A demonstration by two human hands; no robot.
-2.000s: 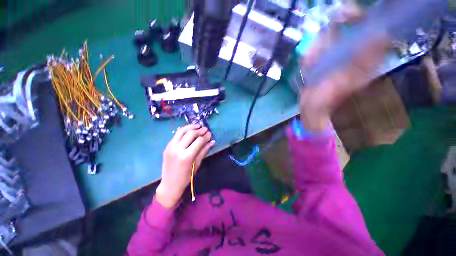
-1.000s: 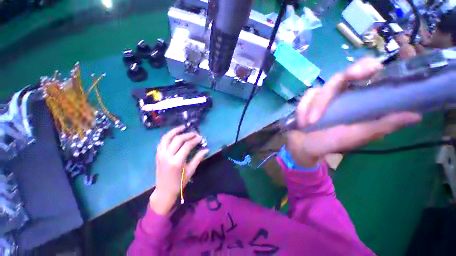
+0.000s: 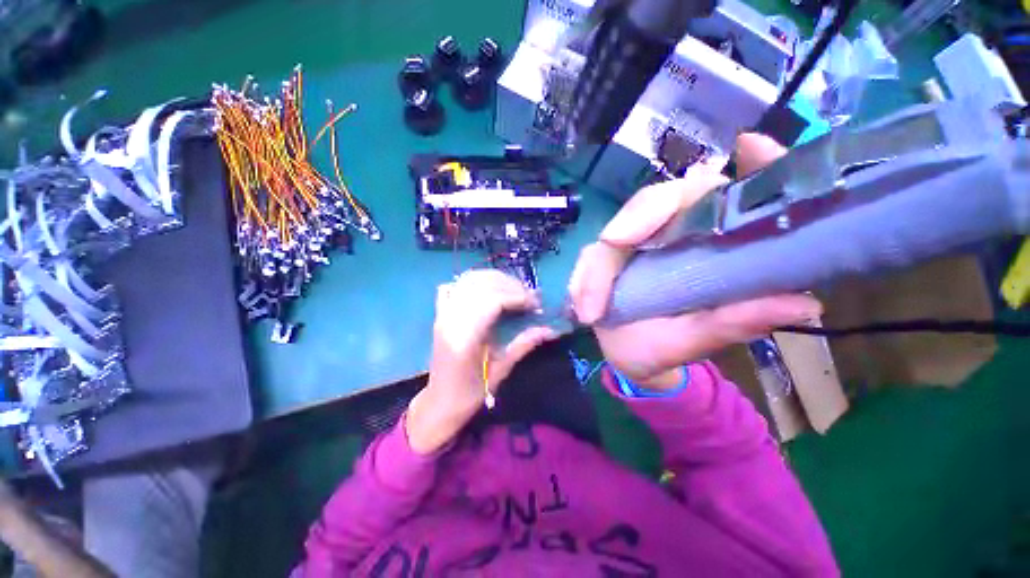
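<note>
The black main unit [image 3: 491, 206], with a white strip across it, lies on the green tabletop. My left hand [image 3: 474, 331] is at its near side by the table edge, fingers closed on a small black bracket [image 3: 522, 269]. A thin yellow wire [image 3: 488, 378] hangs from that hand. My right hand [image 3: 666, 265] is wrapped around a thick grey electric screwdriver [image 3: 813, 226], held nearly level. Its front end points at my left fingertips. The driver's tip and the exact contact are too small to make out.
An orange-yellow wire pile [image 3: 271, 169] lies left of the unit. Ribbon cables [image 3: 85, 271] lie on a black mat [image 3: 203, 339] further left. Round black parts [image 3: 420, 96] stand beyond. Screw feeders [image 3: 666, 107] are at back right, a second driver [image 3: 621, 68] hanging before them. A person's arm [image 3: 51, 536] shows lower left.
The right hand has brought the grey screwdriver in from the right, up to the left fingertips. The left hand keeps its hold near the unit. The whole view has shifted.
</note>
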